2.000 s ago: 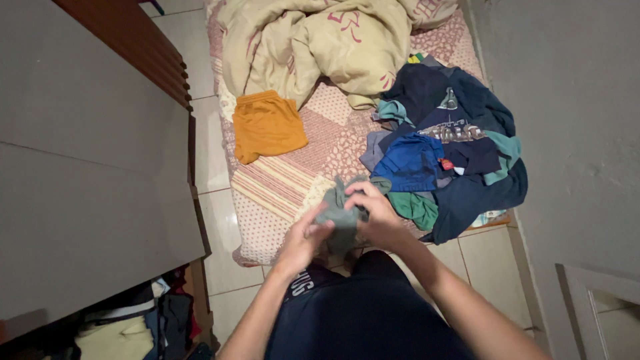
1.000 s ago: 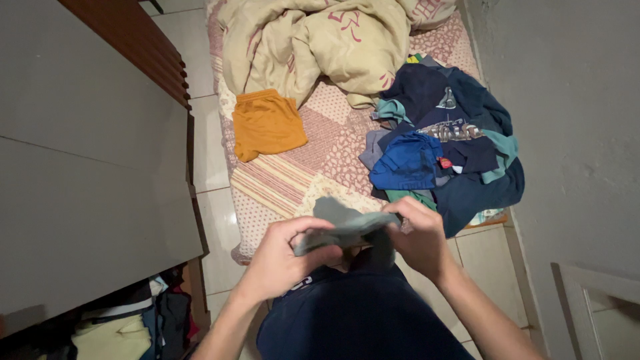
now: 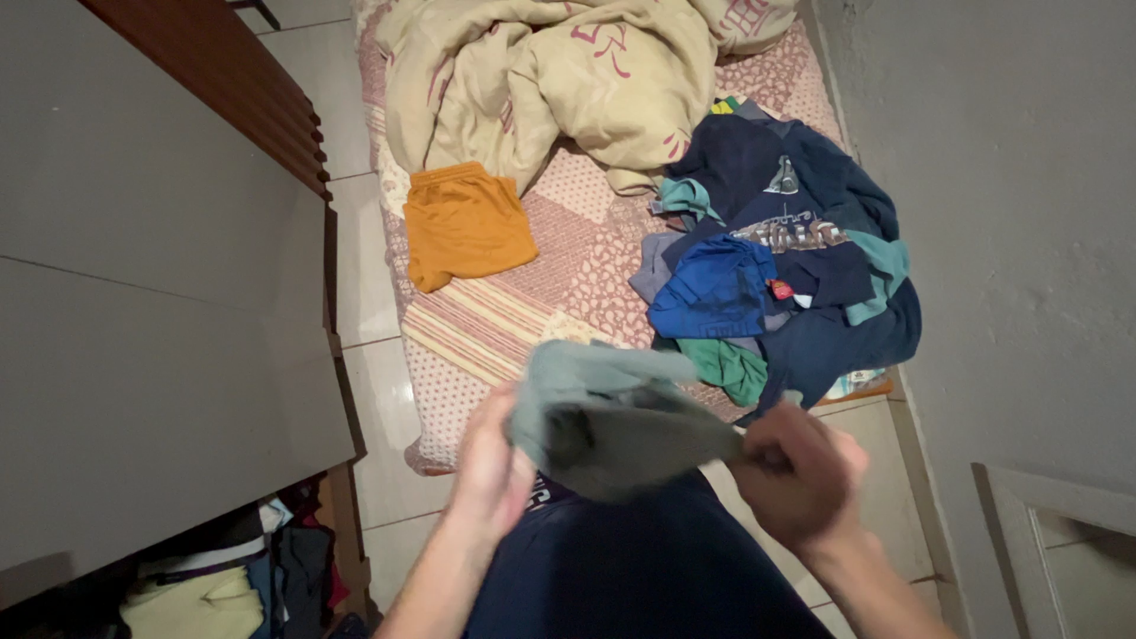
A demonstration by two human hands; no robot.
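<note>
A grey-green cloth garment [image 3: 621, 426], blurred by motion, is stretched between my two hands over the near edge of the bed. My left hand [image 3: 493, 461] grips its left side. At its right end, my right hand [image 3: 799, 470] is closed on the fabric. Orange shorts [image 3: 470, 226] lie flat on the patchwork bedcover [image 3: 577, 240], beyond my left hand. To the right is a heap of dark blue clothes [image 3: 825, 186], with blue shorts [image 3: 719, 288] and a green cloth [image 3: 728, 368] at its near side.
A crumpled cream blanket [image 3: 612, 80] covers the far part of the bed. A grey wardrobe panel [image 3: 160, 293] stands at the left, with folded clothes [image 3: 195, 603] in an open space below it. The grey wall [image 3: 1003, 231] runs along the right side. Floor tiles [image 3: 368, 257] show beside the bed.
The grey-green garment, bunched between my hands two seconds ago, is now spread out between them. My hands have moved farther apart.
</note>
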